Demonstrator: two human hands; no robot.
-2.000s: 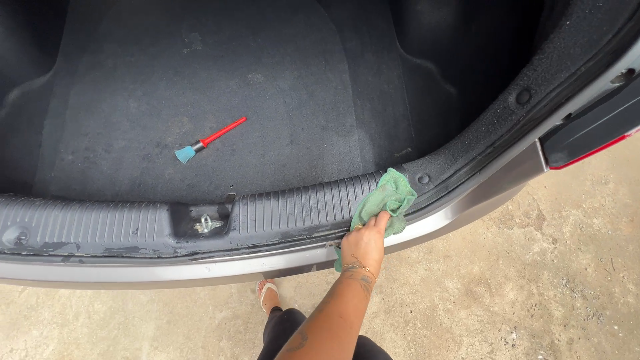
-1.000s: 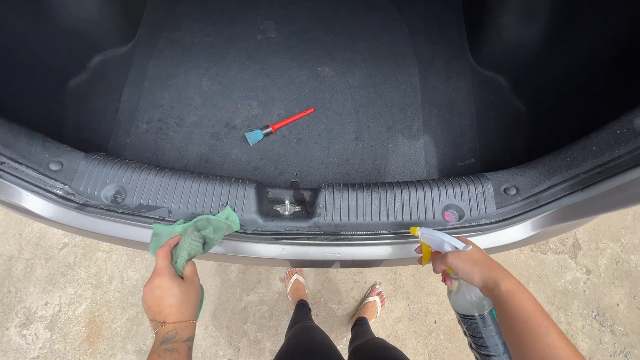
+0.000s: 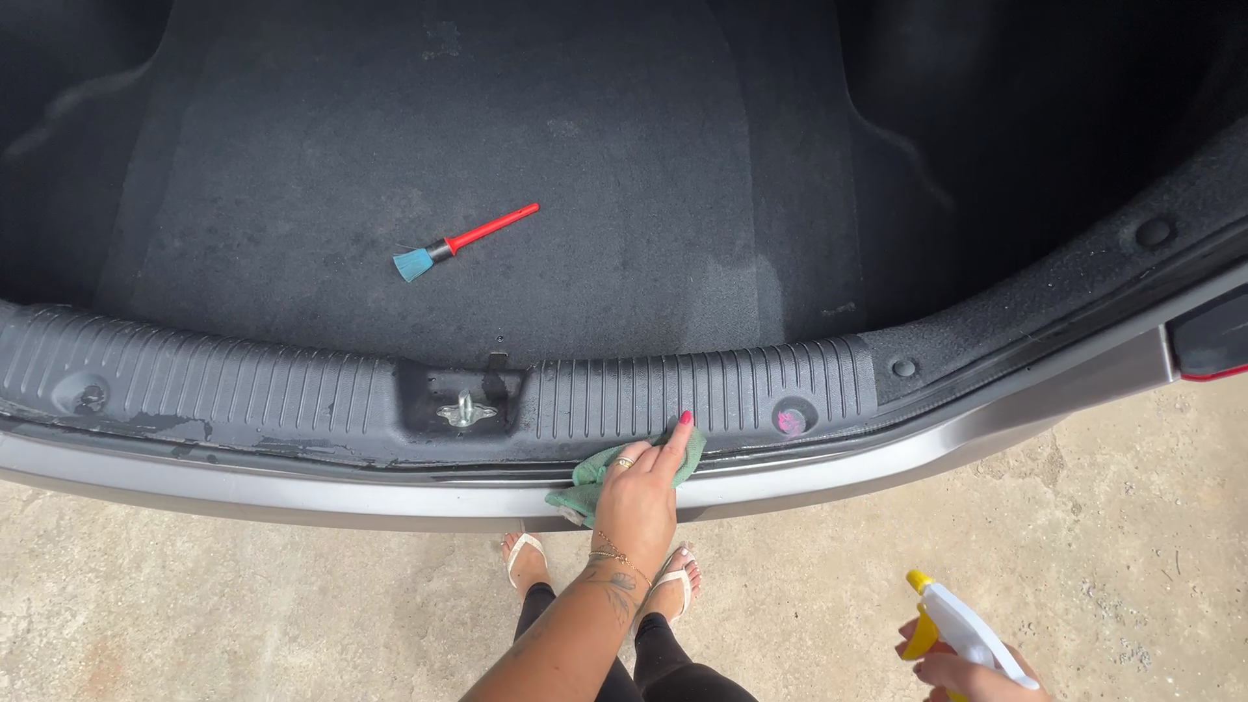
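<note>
My left hand (image 3: pixel 639 487) presses a green cloth (image 3: pixel 591 478) against the outer lip of the ribbed black plastic trunk sill (image 3: pixel 624 400), right of the metal latch striker (image 3: pixel 466 411). Its index finger points up onto the ribs. At the bottom right, my right hand (image 3: pixel 960 673) holds a spray bottle by its white and yellow trigger head (image 3: pixel 960 624), over the ground outside the car; the bottle's body is out of view. A round recess (image 3: pixel 795 417) in the sill, right of the cloth, has a pink mark. Wet patches show on the sill's left part.
A detailing brush (image 3: pixel 466 242) with red handle and blue bristles lies on the dark trunk carpet (image 3: pixel 624 175). The silver bumper edge (image 3: pixel 292 492) curves across below the sill, with a tail light (image 3: pixel 1214 336) at right. My feet in white sandals stand on the concrete (image 3: pixel 1072 507).
My left hand with the cloth has moved from left of the striker to right of it since one second ago. My right hand with the spray bottle has drawn away from the sill.
</note>
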